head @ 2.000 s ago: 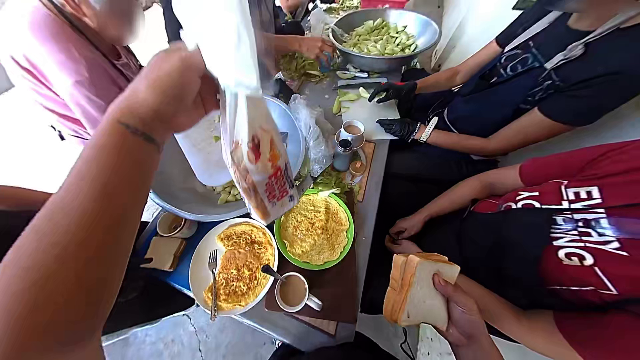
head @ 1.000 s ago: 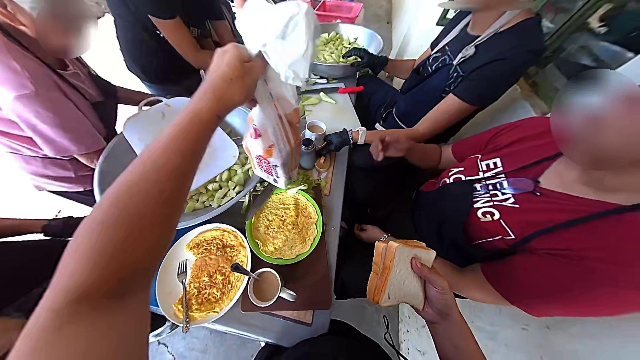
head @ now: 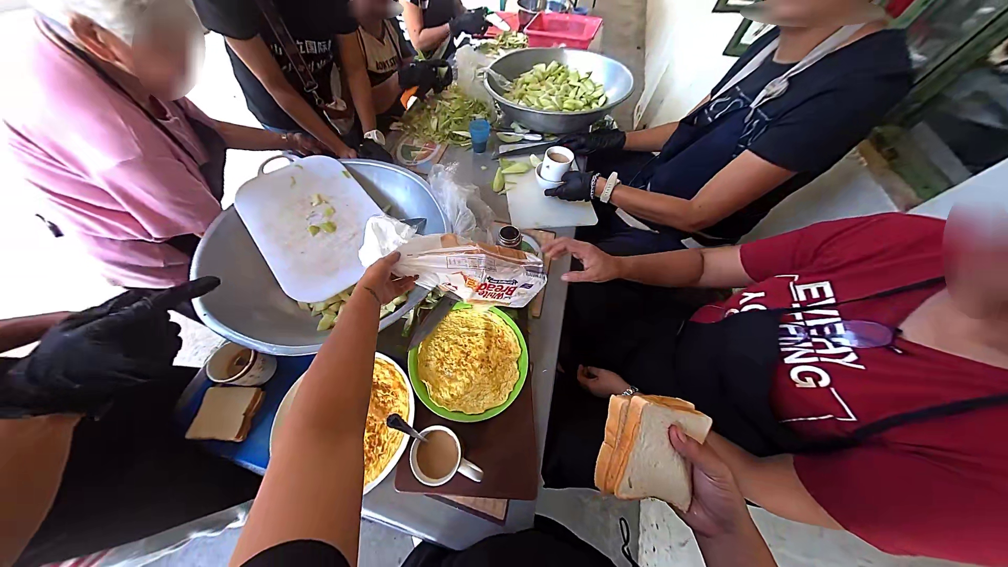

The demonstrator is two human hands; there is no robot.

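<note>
My left hand (head: 387, 279) grips the gathered end of a plastic bag of white bread (head: 480, 272), which lies low over the table beyond the omelette (head: 470, 360) on a green plate. At the right, my right hand (head: 705, 480) holds several slices of white bread (head: 650, 449) upright, thumb on the front slice. My left forearm passes over a white plate with another omelette (head: 382, 417), hiding part of it. Near that plate stands a white mug of milky drink (head: 438, 455) with a spoon in it.
A large metal basin (head: 228, 276) with cut vegetables and a white cutting board (head: 307, 220) stands at the left. Bread slices (head: 224, 413) lie on a blue surface. A person in red reaches toward the bag; another person holds a white cup (head: 557, 164). A second basin (head: 559, 87) stands at the back.
My left hand has lowered the bread bag from hanging upright to lying nearly flat. The co-worker in dark blue now holds a white cup. My right hand still holds the slices.
</note>
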